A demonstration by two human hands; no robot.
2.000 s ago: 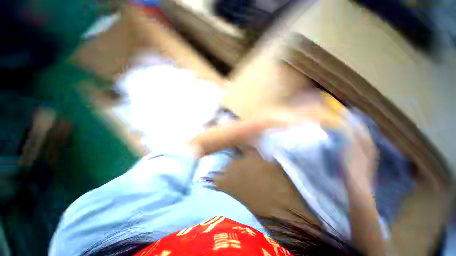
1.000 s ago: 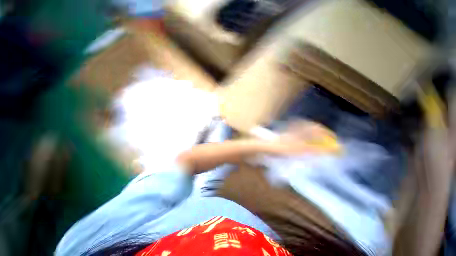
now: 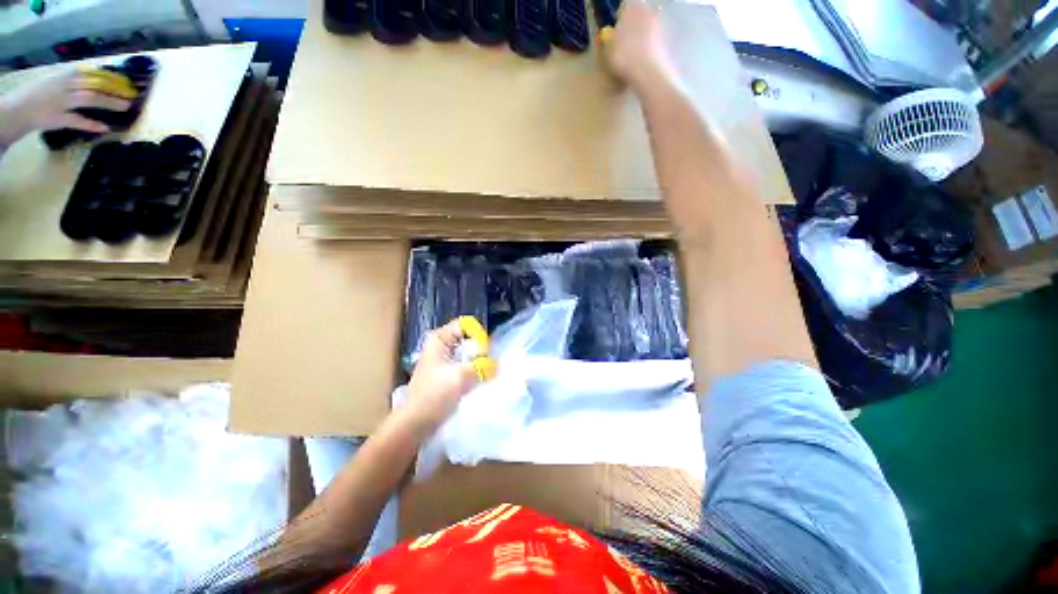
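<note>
My left hand [image 3: 447, 377], with yellow finger cots, is closed on a clear poly bag [image 3: 545, 328] above the packing carton [image 3: 319, 337]. The bag looks empty; more whitish bunched film lies under the hand. Bagged black parts [image 3: 627, 304] stand in a packed row in the carton. A white foam sheet [image 3: 615, 400] covers its near side. My right hand [image 3: 635, 44] reaches far forward onto the stacked cardboard sheets [image 3: 464, 128]. Its fingers are at a black part [image 3: 606, 12] at the right end of a row of loose black parts [image 3: 488, 19]; the fingertips are partly hidden.
At left, another person's hand [image 3: 58, 102] touches black parts on a second cardboard stack [image 3: 35, 197]. A heap of whitish bags [image 3: 151, 487] fills a box at lower left. At right are a black bin bag [image 3: 893, 337], a white fan [image 3: 925, 130] and green floor [image 3: 986, 406].
The view has swung from the lower-left bag heap to the carton and cardboard stack. My right hand has stretched forward to the loose parts. My left hand is now over the carton with a bag.
</note>
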